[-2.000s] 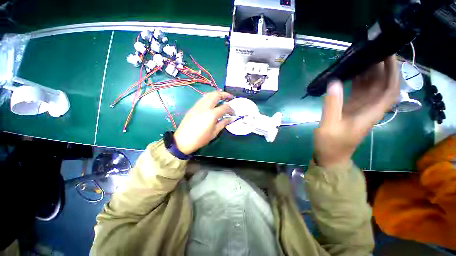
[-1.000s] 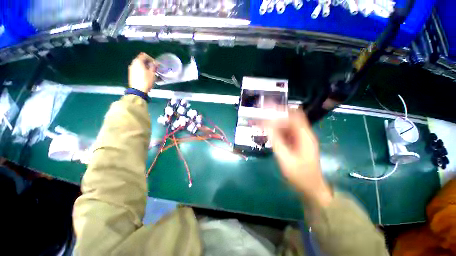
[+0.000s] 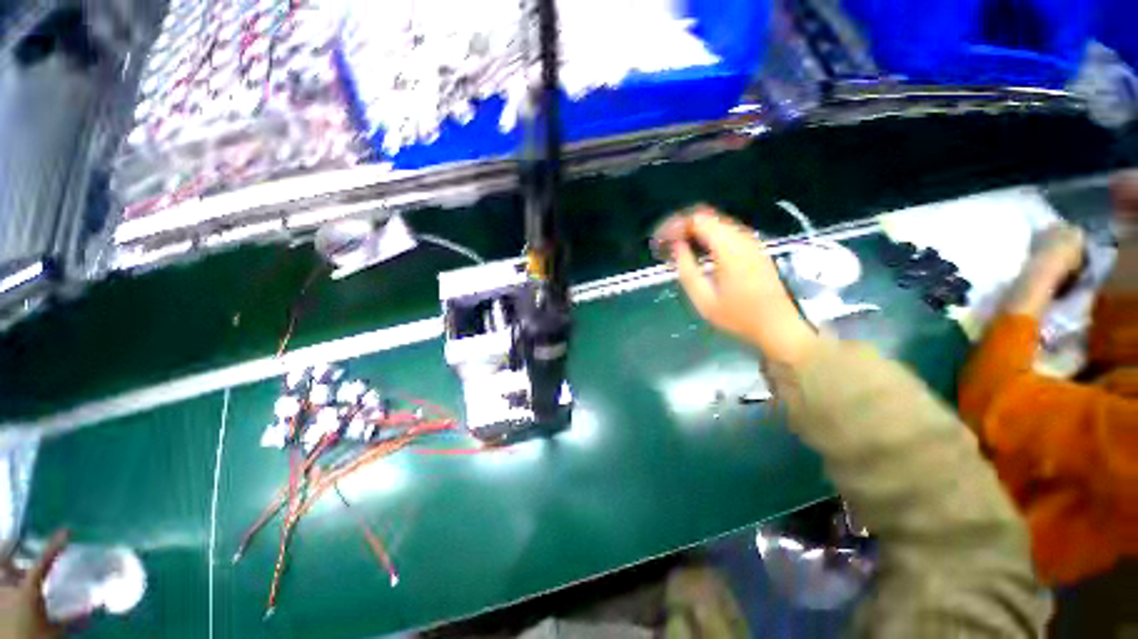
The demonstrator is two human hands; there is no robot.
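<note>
A white round housing (image 3: 94, 582) lies at the bench's lower left. My left hand (image 3: 31, 589), cut off by the picture's edge, has its fingers at the housing's side; whether it grips it I cannot tell. My right hand (image 3: 724, 268) is raised over the far edge, right of centre, blurred, fingers curled and apart, with nothing clearly seen in it. The black electric screwdriver (image 3: 545, 331) hangs upright, untouched, in front of the screw feeder (image 3: 481, 293). Another white housing (image 3: 364, 245) with a white cable lies on the dark strip beyond the bench.
White-grey wired components (image 3: 322, 409) with red-orange leads lie left of the feeder. A white housing (image 3: 824, 268) and small black parts (image 3: 926, 275) are at the right. Blue bins (image 3: 674, 106) stand beyond. A person in orange sleeves (image 3: 1048, 412) works at the right.
My view has turned. My left hand has let go of the housing on the far strip and moved to the lower left. My right hand has moved right, away from the screwdriver and feeder.
</note>
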